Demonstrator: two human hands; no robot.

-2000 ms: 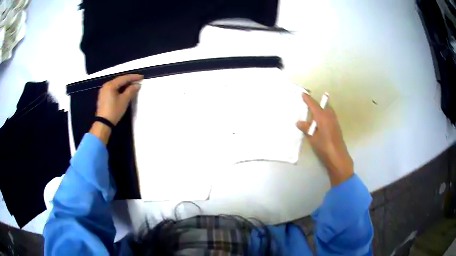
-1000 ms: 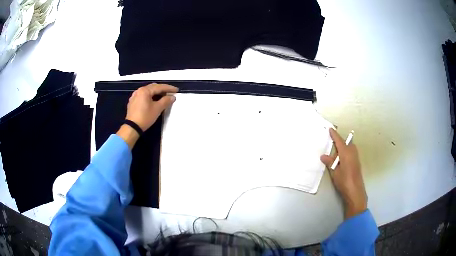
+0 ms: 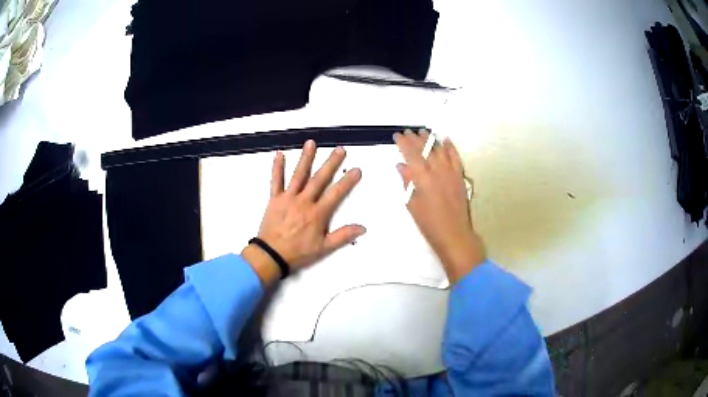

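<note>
The white marking template lies on the black front panel, whose left part shows beside it. The folded facing strip runs uncovered along the template's far edge. My left hand lies flat on the template with fingers spread and holds nothing. My right hand is at the template's right end, fingertips near the strip's end, with the slim white marker held between its fingers. Small dark dots show on the template near my left hand.
A pile of black panels lies at the far side, with a thin dark strip beside it. Fanned black pieces lie at left. Tied dark bundles are at the right edge. Pale cloth is at the upper left corner.
My left hand has moved right from the template's left edge and now lies flat on it. My right hand has moved up and left, onto the template's far right corner, still with the marker.
</note>
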